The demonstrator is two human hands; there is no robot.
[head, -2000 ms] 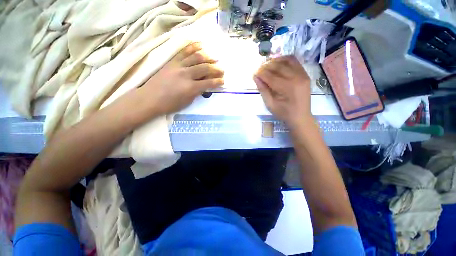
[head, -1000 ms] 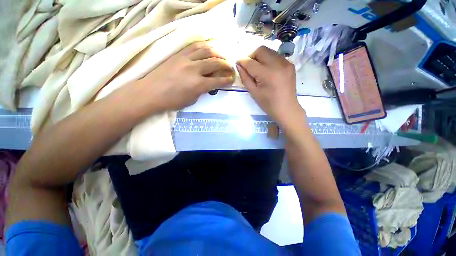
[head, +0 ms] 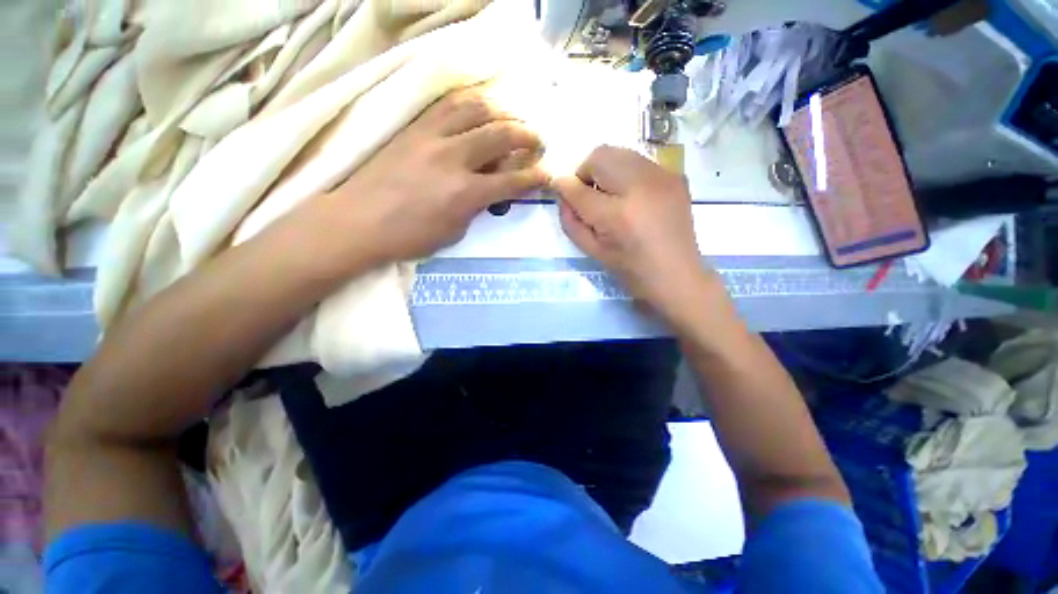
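Note:
The cream fabric (head: pixel 267 151) lies in soft folds over the left of the machine table, and one end hangs over the front edge. My left hand (head: pixel 447 168) lies on the fabric, with thumb and fingertips pinched at its right border under the bright light. My right hand (head: pixel 632 215) is just to the right, with its thumb and index finger pinched together close to my left fingertips. The glare hides what lies between the fingertips. The sewing machine's presser foot area (head: pixel 661 122) is behind and right of my right hand.
A phone (head: pixel 856 168) with a lit screen lies at the right. A bundle of white strips (head: pixel 754 75) is beside the machine head. A ruler (head: pixel 511 288) runs along the table's front edge. Blue crates with cream pieces (head: pixel 963 464) stand at the lower right. Pink cloth (head: pixel 41 429) is at lower left.
My right hand has moved left from near the presser foot to my left fingertips and stays beside them. The view has shifted slightly.

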